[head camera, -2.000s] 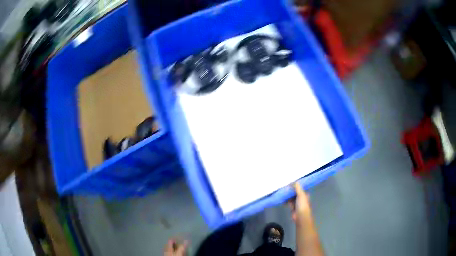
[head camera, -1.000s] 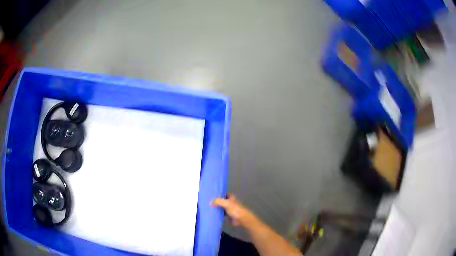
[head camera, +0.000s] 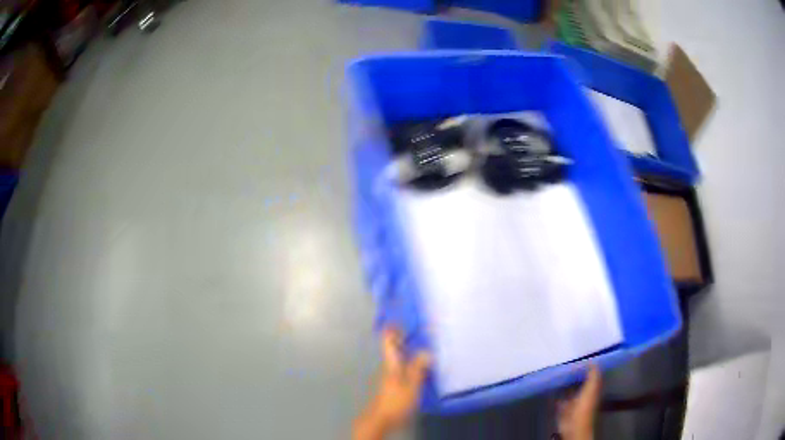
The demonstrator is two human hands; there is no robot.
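Observation:
A deep blue plastic tote (head camera: 633, 223) is in front of me, with a flat white liner sheet (head camera: 516, 275) in its bottom. Two black headsets (head camera: 521, 156) lie side by side at its far end, blurred. My left hand (head camera: 398, 382) is on the tote's near left corner, with the thumb up at the wall. My right hand (head camera: 583, 406) grips the near rim, the thumb over it and the other fingers hidden below. The frame's bottom edge cuts off both forearms.
Shallow blue totes (head camera: 680, 142) and a black tray with a brown bottom (head camera: 676, 236) stand along the white wall at right. More blue totes (head camera: 469, 36) are at the top. Grey floor (head camera: 198, 215) spreads at left. A brown carton (head camera: 26, 107) shows at upper left.
The tote has moved from the left to the right of the view and turned, its headsets now at the far end. My left hand has come into view at its corner.

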